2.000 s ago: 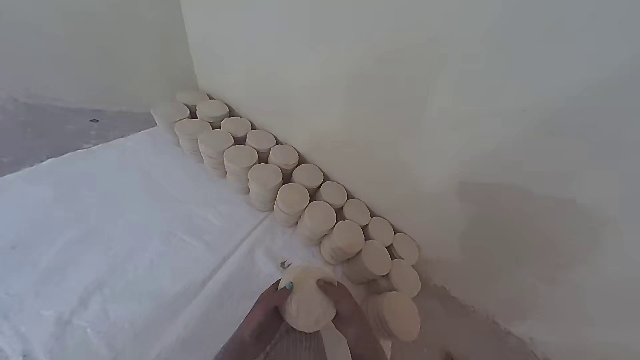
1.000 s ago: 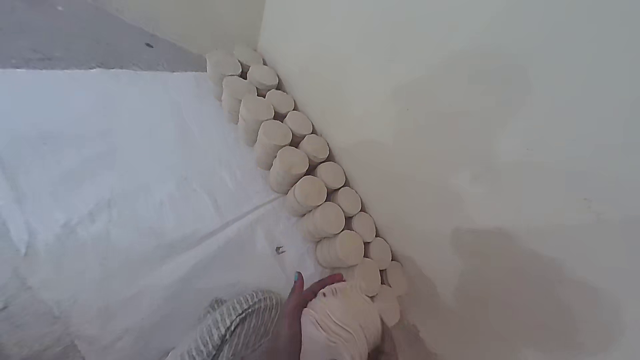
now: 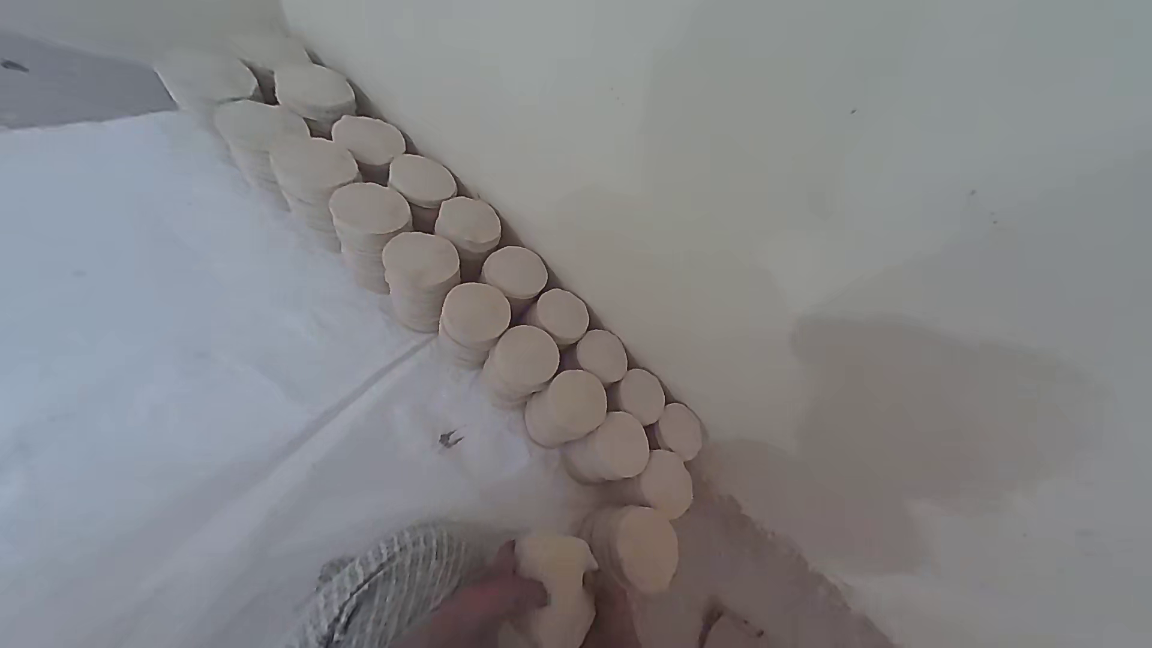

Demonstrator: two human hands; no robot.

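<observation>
At the bottom of the view, my left hand (image 3: 504, 589) grips the left side of a stack of pale, flat discs (image 3: 556, 585), which look like dough. My right hand (image 3: 614, 616) is on the right side of that same stack, partly hidden by it. Just right of and above the hands, a leaning stack of round discs (image 3: 646, 549) ends the front row. Several more disc stacks (image 3: 525, 358) stand in two rows running up and left. A striped cloth or sleeve (image 3: 387, 585) lies beside my left forearm.
A white sheet (image 3: 225, 360) spreads under and left of the rows. The pale wall (image 3: 765, 180) runs close along their right side. Grey floor (image 3: 81, 81) shows at the upper left, and brownish floor (image 3: 765, 558) at the lower right. A small dark scrap (image 3: 450, 439) lies on the sheet.
Both hands stay on the held stack, which was tilted with its layers showing one second ago. The view has shifted, bringing the rows nearer.
</observation>
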